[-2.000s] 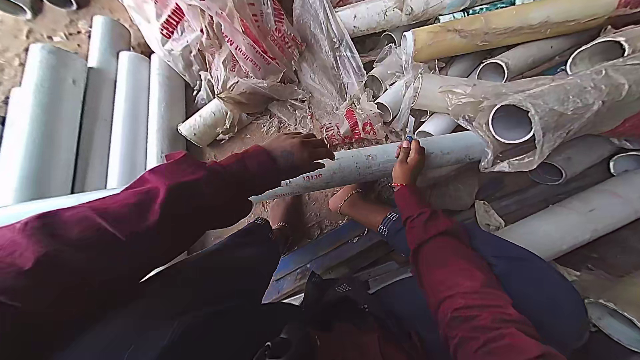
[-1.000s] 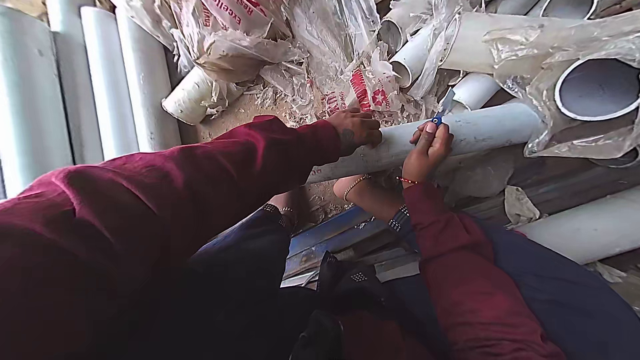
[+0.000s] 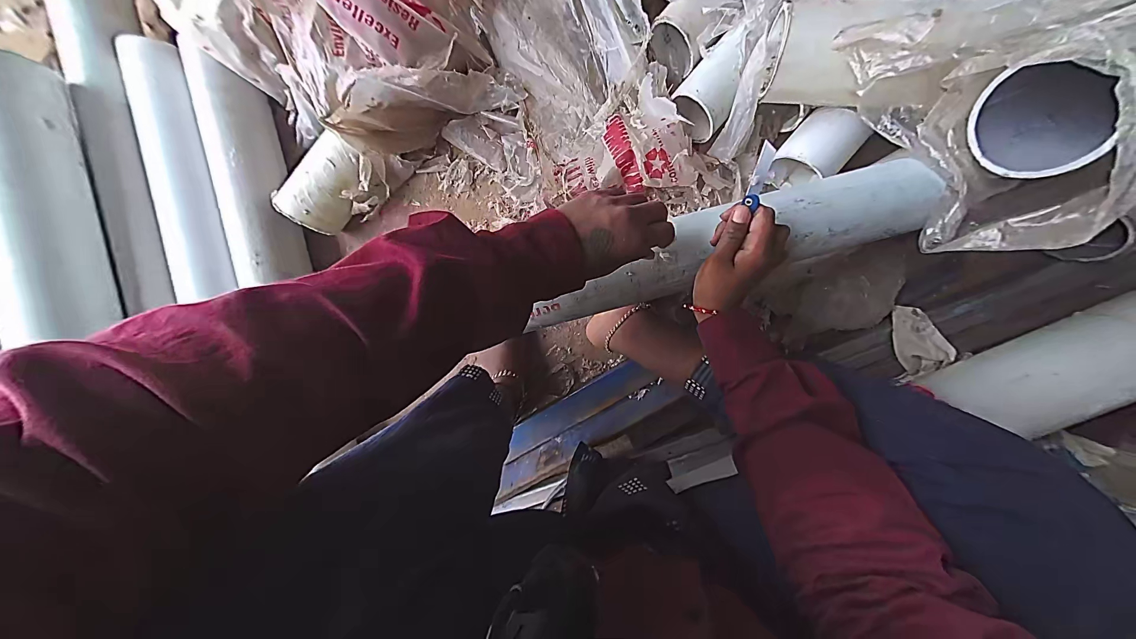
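A pale plastic pipe (image 3: pixel 852 202) lies slantwise in front of me, its far end by a film-wrapped pipe. My left hand (image 3: pixel 621 226) rests on its upper side with fingers bent; whether it grips anything is hidden. In my right hand (image 3: pixel 744 244) is a small knife with a blue handle (image 3: pixel 752 202), and its blade (image 3: pixel 761 169) points up and away over the pipe. The lower fingers of that hand are against the pipe's near side. Red print shows on the pipe's near end.
Several white pipes (image 3: pixel 169 160) lie side by side at left. Crumpled plastic film (image 3: pixel 568 80) and shavings cover the ground beyond. At right are a wrapped pipe with an open end (image 3: pixel 1043 120) and another pipe (image 3: pixel 1047 364). My bare feet are beside blue metal strips (image 3: pixel 577 417).
The view has moved closer to the pipe since the first frame. My left hand stays at the pipe, and my right hand still holds the small blue knife.
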